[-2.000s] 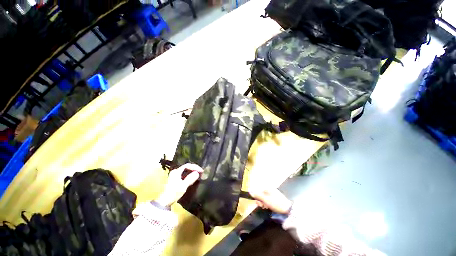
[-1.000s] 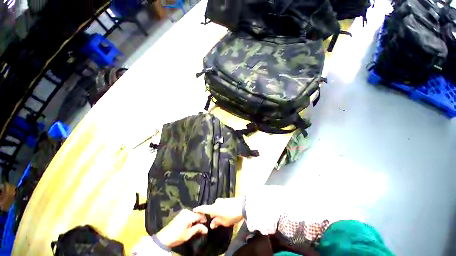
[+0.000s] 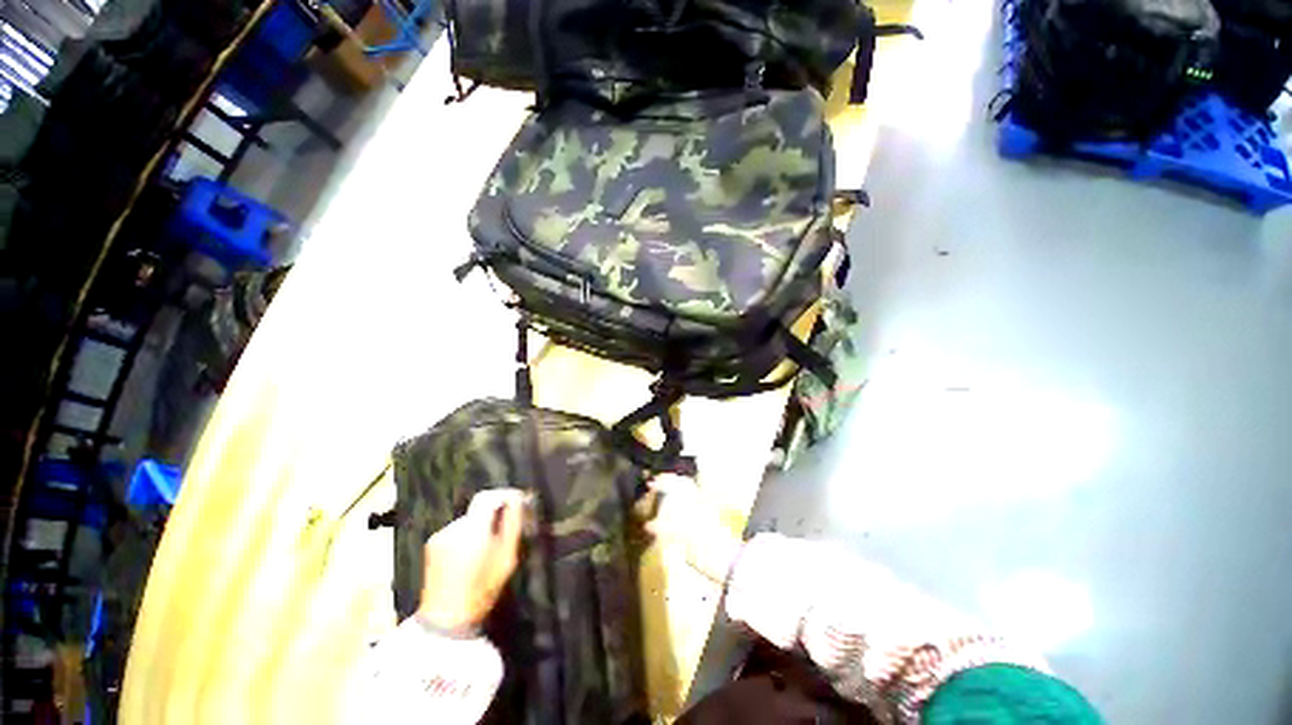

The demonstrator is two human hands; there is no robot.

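Note:
A camouflage backpack (image 3: 581, 567) lies on the table in front of me, its lower end cut off by the picture's bottom edge. My left hand (image 3: 472, 564) is on its upper left part, fingers bent near the dark band down the middle; whether they grip anything is unclear. My right hand (image 3: 690, 527) is at the backpack's upper right edge, beside a black strap (image 3: 663, 451). It is overexposed and blurred, so its hold cannot be made out.
A larger camouflage backpack (image 3: 666, 213) lies just beyond, with more dark backpacks (image 3: 638, 46) behind it. A camouflage piece (image 3: 825, 390) hangs at the table's right edge. A blue pallet (image 3: 1204, 149) with black bags stands at right, a blue stool (image 3: 227, 223) at left.
My hands were together low on the backpack; now they are apart and farther up it. The backpack appears turned, its front pocket less visible. The view has shifted, and the near-left backpack is out of picture.

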